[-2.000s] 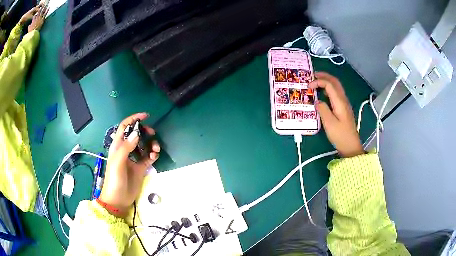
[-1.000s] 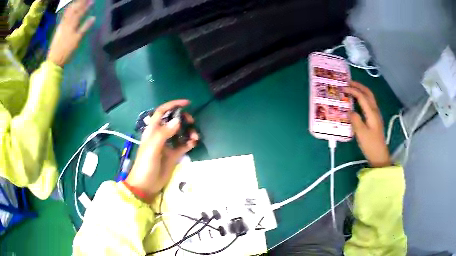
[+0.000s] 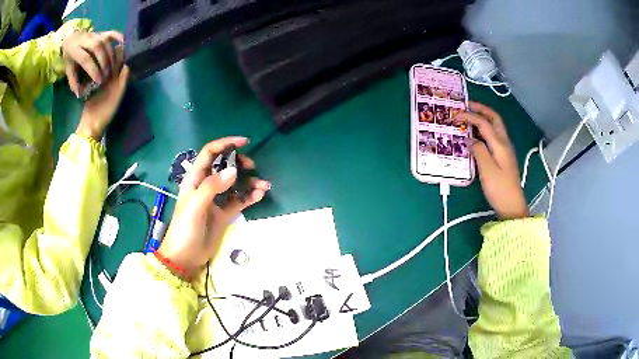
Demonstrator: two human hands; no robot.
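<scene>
My left hand (image 3: pixel 210 200) holds a small dark glossy unit (image 3: pixel 225 165) between thumb and fingers, above the mat; the fingers hide much of it. My right hand (image 3: pixel 496 158) lies at the right edge of the pink-edged smartphone (image 3: pixel 443 158), with fingertips over its lit screen of picture tiles. The hand does not grip the phone. A white cable (image 3: pixel 446 224) runs down from the phone. Black charging leads (image 3: pixel 270 298) lie on the white strip (image 3: pixel 350 270) and the paper sheet (image 3: pixel 294 235), below and right of my left hand.
Black foam trays (image 3: pixel 336 59) stand at the far side. A loose round part (image 3: pixel 183 165) and blue marker pen (image 3: pixel 157 221) lie left of my hand. Looped white cable (image 3: pixel 108 231) is further left. Another person's hands (image 3: pixel 98 77) hold something dark. A wall socket (image 3: pixel 608 116) is at right.
The view has shifted. The neighbour's hands have come together around a dark thing at upper left. The phone's picture tiles have changed. My left hand still holds the unit.
</scene>
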